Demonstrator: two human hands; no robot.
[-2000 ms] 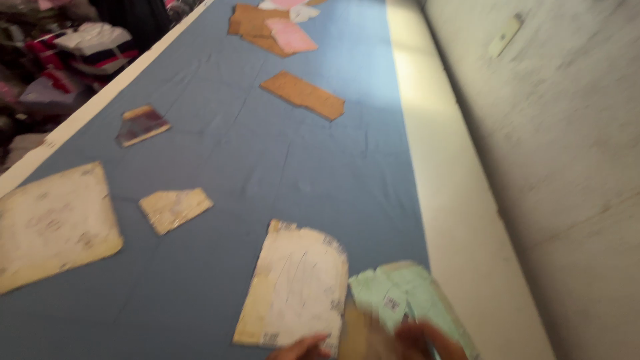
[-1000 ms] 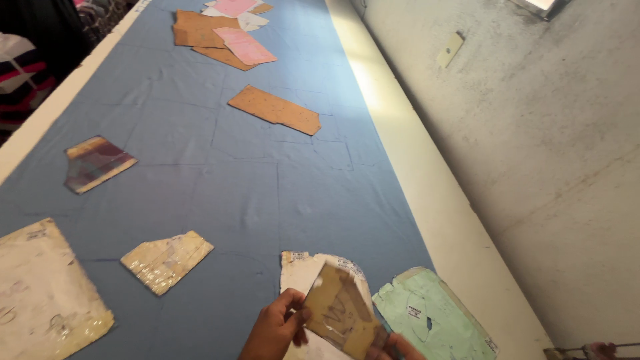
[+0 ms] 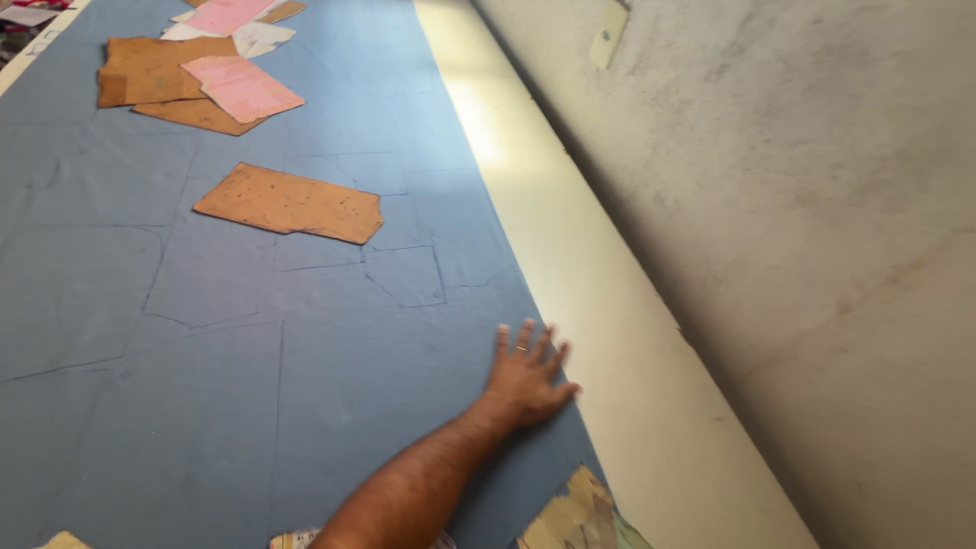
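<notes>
My left hand [image 3: 530, 377] is spread palm down, fingers apart, at the right edge of the blue cloth [image 3: 366, 374], its thumb near the pale table border. It holds nothing. Below it, at the bottom edge of the view, a tan pattern piece [image 3: 568, 515] overlaps a green one [image 3: 631, 534]. Farther up the cloth lies a brown card pattern piece [image 3: 293, 202], near thin drawn outlines. A pale pattern piece [image 3: 293, 540] is mostly hidden behind my forearm. My right hand is out of view.
Brown card pieces [image 3: 156, 72], pink pieces [image 3: 244, 88] and a white piece [image 3: 263, 38] overlap at the far end. A pale table border [image 3: 534, 221] runs along the right, beside a rough wall [image 3: 801, 191] bearing a small plate [image 3: 609, 34]. A yellowish piece [image 3: 65, 541] shows at bottom left.
One second ago both hands were on the tan piece. My left hand has let go of it and now lies spread farther up the cloth. My right hand has left the view, which has shifted.
</notes>
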